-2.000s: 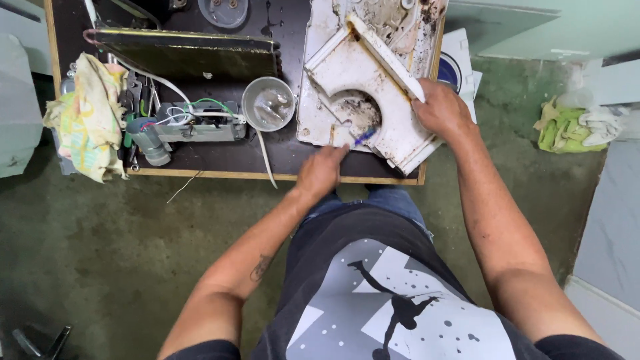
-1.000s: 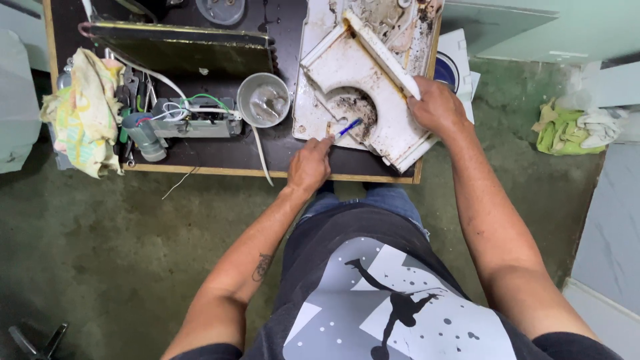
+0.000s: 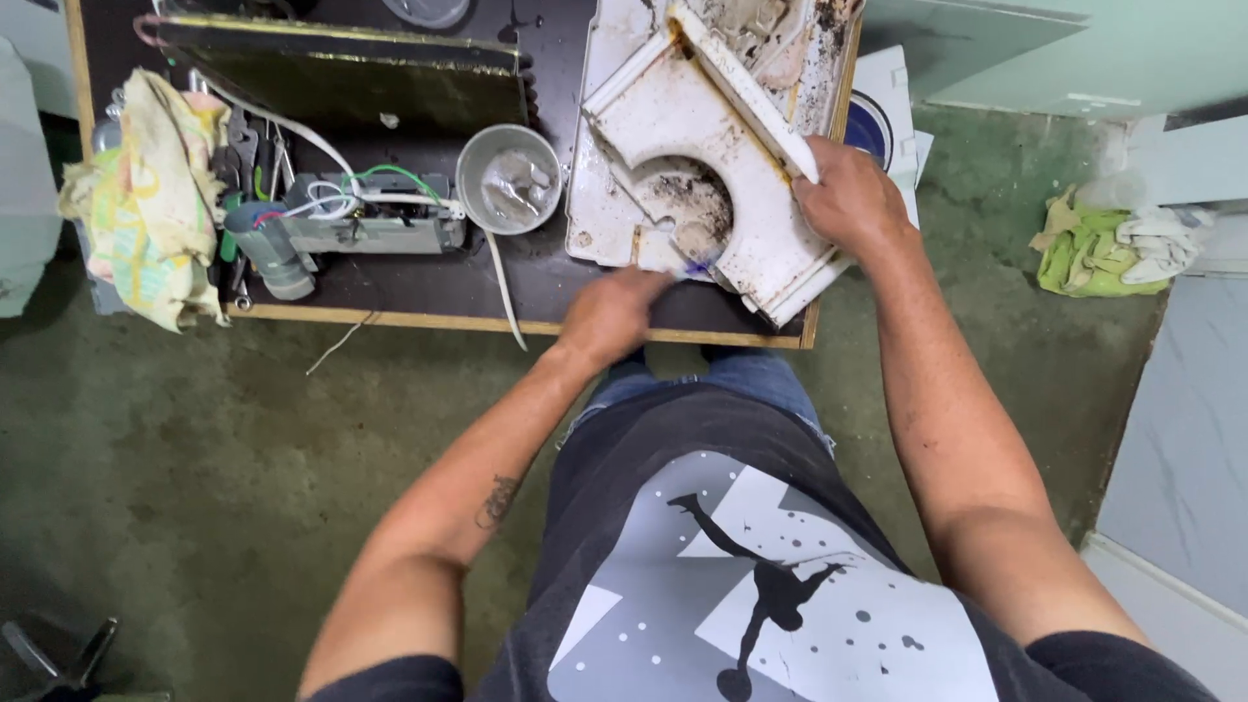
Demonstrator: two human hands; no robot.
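My right hand [image 3: 853, 195] grips the raised edge of a dirty white plastic panel [image 3: 746, 156] with a round cutout, tilted over a larger stained white plastic part [image 3: 604, 185]. Close to the near rim of the cutout, my left hand [image 3: 616, 310] is closed on a small brush [image 3: 694, 266]; it is blurred, and only its blue part shows clearly. Brown and black grime speckles both white parts, thickest inside the cutout.
Left on the dark wood-edged table [image 3: 468, 317] are a metal cup [image 3: 509, 178], a finned coil [image 3: 341, 78], a grey electrical unit with wires [image 3: 366, 229], a stained cloth [image 3: 151, 205] and hand tools. A green and white cloth bundle [image 3: 1102, 244] lies on the floor at right.
My left hand and the brush have shifted about near the cutout's lower edge. My right hand keeps its hold on the panel, which stays in nearly the same place.
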